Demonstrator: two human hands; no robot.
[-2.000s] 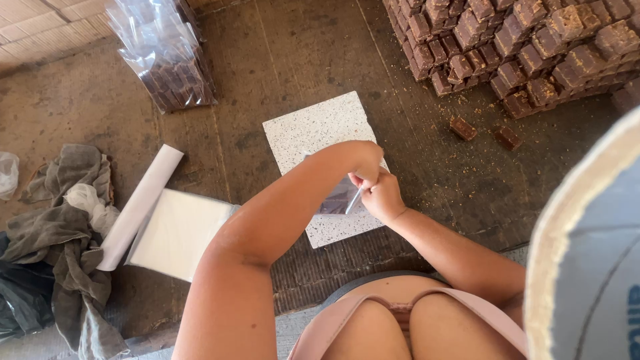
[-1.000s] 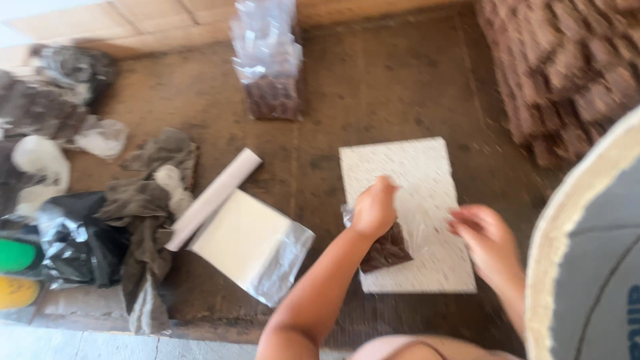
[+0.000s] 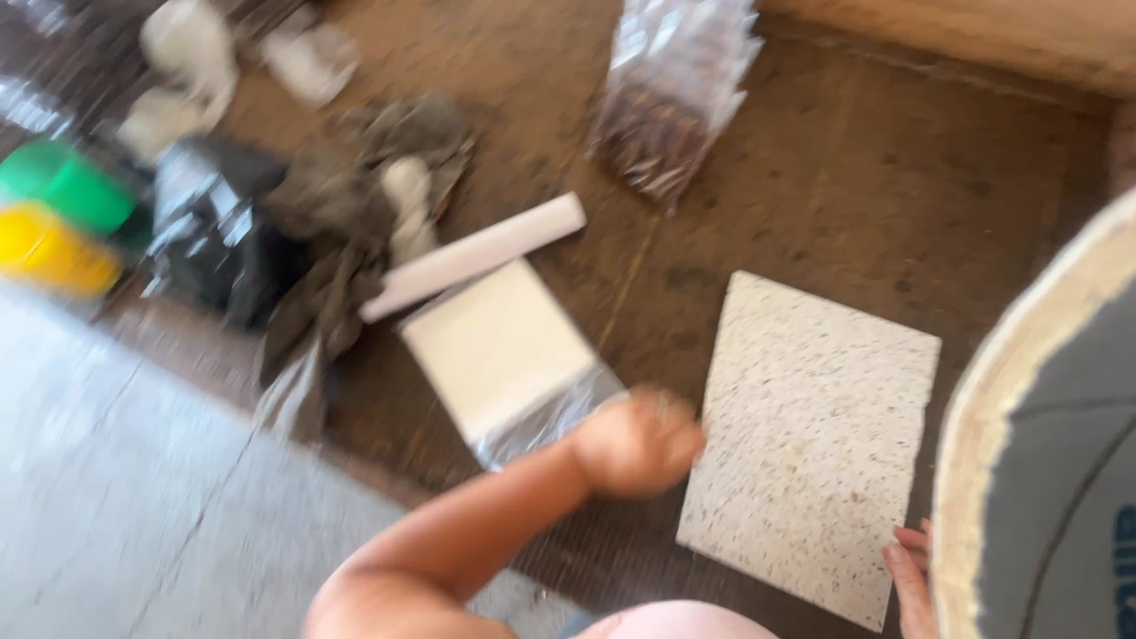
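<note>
A white speckled tile [image 3: 812,444] lies on the brown work surface with nothing on it. My left hand [image 3: 637,442] is just off its left edge, blurred and curled, over the corner of a clear plastic sheet or bag; whether it holds anything cannot be made out. At the tile's lower right edge are the fingers of my right hand [image 3: 910,564], apart, the rest hidden by a cap brim. Left of the tile lies a stack of cream sheets [image 3: 501,342] with clear plastic [image 3: 546,417] at its lower end. A white roll [image 3: 479,256] rests along its top.
Clear bags of brown blocks [image 3: 657,133] stand at the back. A grey-brown cloth [image 3: 342,204], a black plastic bag [image 3: 217,231], a green container [image 3: 67,186] and a yellow container [image 3: 53,248] are at the left. A cap brim [image 3: 1065,444] blocks the right side.
The view has swung left. The packet of brown pieces that lay on the tile a second ago is no longer there. My left hand has moved from the tile to its left side.
</note>
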